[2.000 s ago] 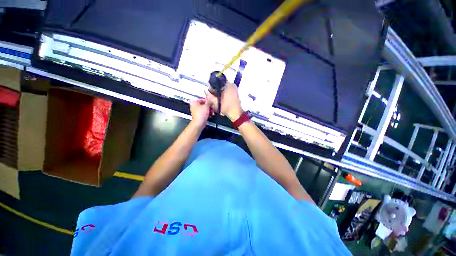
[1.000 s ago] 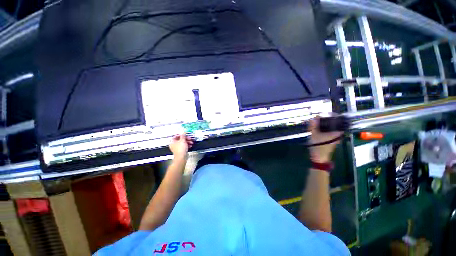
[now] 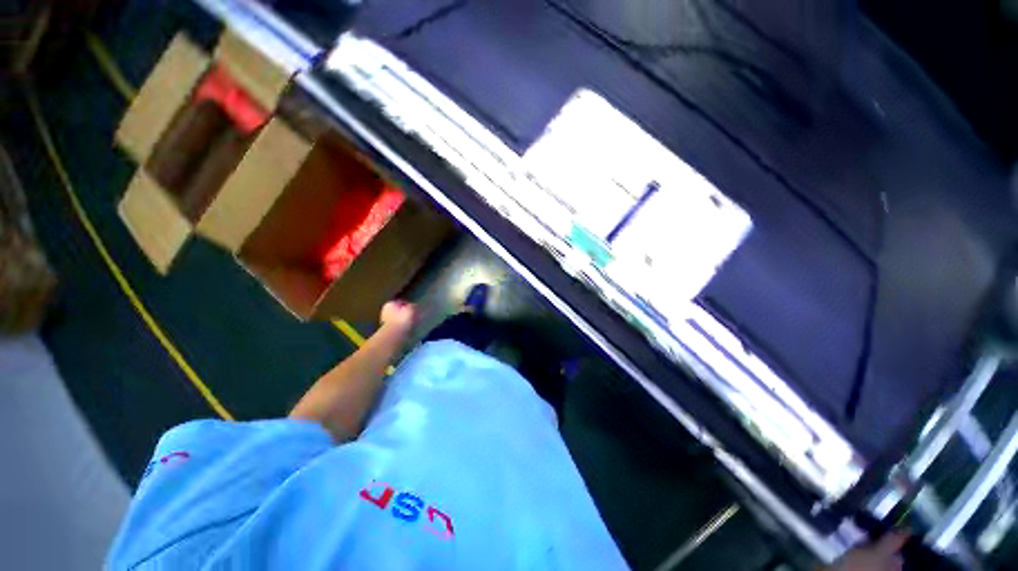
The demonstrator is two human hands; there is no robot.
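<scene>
A large black display back (image 3: 781, 223) lies on the line with its silver strip (image 3: 447, 134) running diagonally. A white mounting plate (image 3: 698, 229) sits beside the strip. A small green board (image 3: 592, 245) lies at the plate's edge, with a dark flat cable (image 3: 633, 212) on the plate near it. My left hand (image 3: 399, 316) is off the panel, near the carton; it is small and its fingers are unclear. My right hand (image 3: 876, 554) is blurred and cut off at the bottom right, by the panel's corner. Whether it holds the dark thing beside it is unclear.
An open brown carton (image 3: 268, 184) with red bags (image 3: 363, 229) stands left of the line. Another open carton (image 3: 145, 218) with a red bag is behind it. White frame rails (image 3: 971, 446) are at right. Pale clothing, apparently a person's (image 3: 45, 446), is at the left edge.
The view has swung left, and the panel now runs diagonally. My left hand has left the strip and hangs near the carton. My right hand has moved to the bottom right edge.
</scene>
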